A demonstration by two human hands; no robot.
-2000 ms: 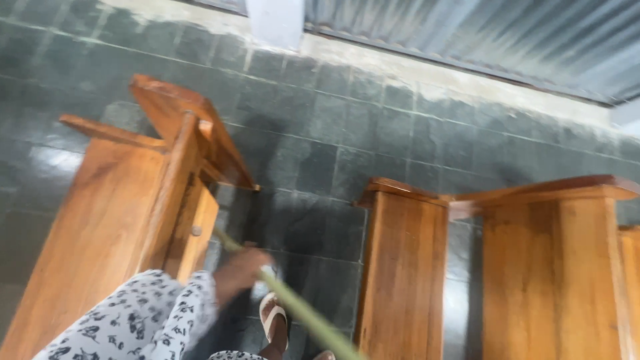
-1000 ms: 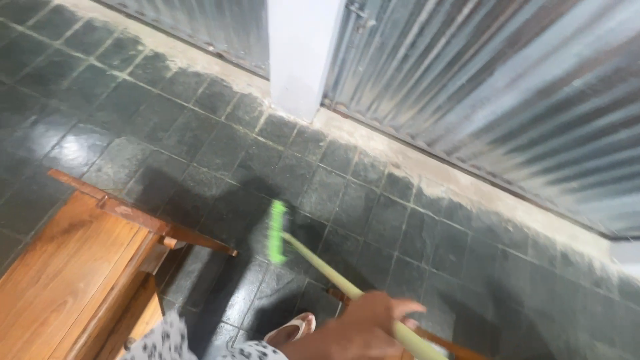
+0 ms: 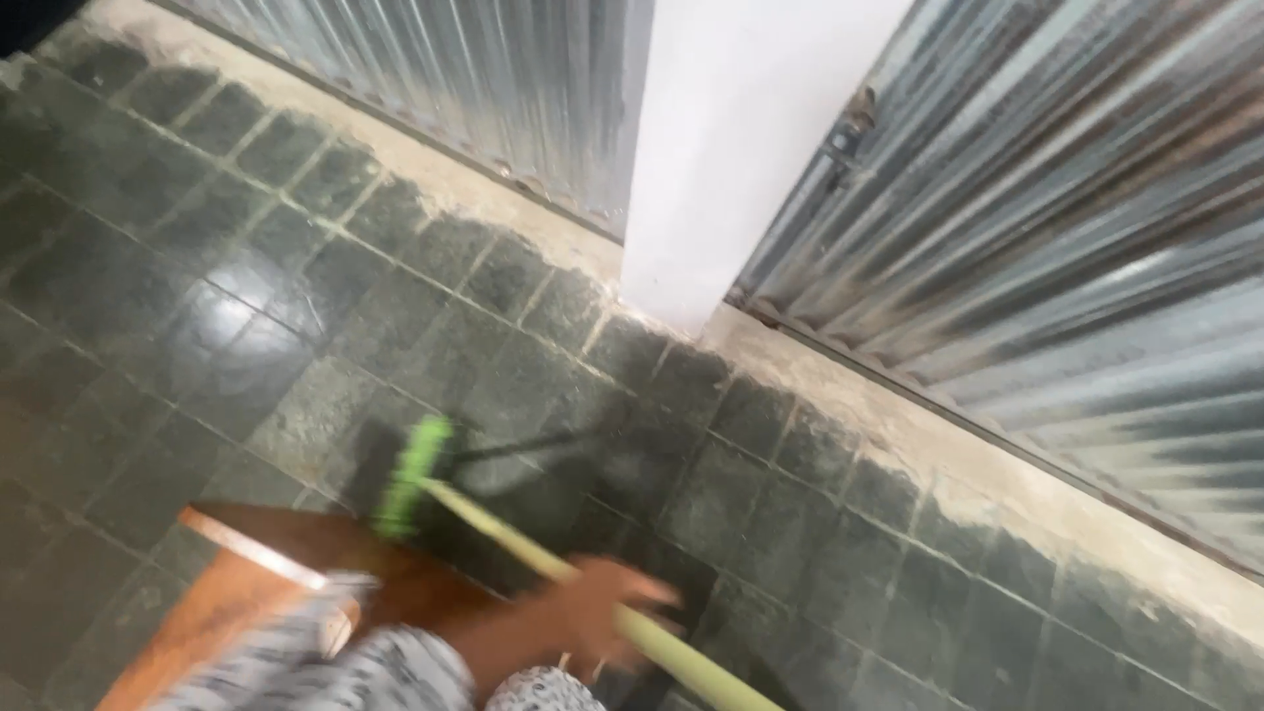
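My left hand (image 3: 597, 612), blurred, is wrapped around the pale yellow-green pole (image 3: 691, 662) of a broom, low in the centre of the view. The pole slants from the bottom edge up to the left, where it joins a bright green broom head (image 3: 413, 476). That head is at the dark tiled floor (image 3: 632, 444), just past the end of a wooden bench (image 3: 227, 602). A patterned white sleeve (image 3: 395, 667) covers the upper part of my left arm. My right hand is out of view, as is the far end of the pole.
Beyond the tiles runs a rough pale concrete edge (image 3: 859, 425) along the foot of corrugated metal panels (image 3: 1047, 247). A white post (image 3: 731, 148) stands between the panels, with a metal latch (image 3: 849, 138) beside it. The wooden bench takes up the lower left.
The green broom head has come into view since the oldest frame. The view has swung a lot, so the post is larger and the benches on the right have left the picture.
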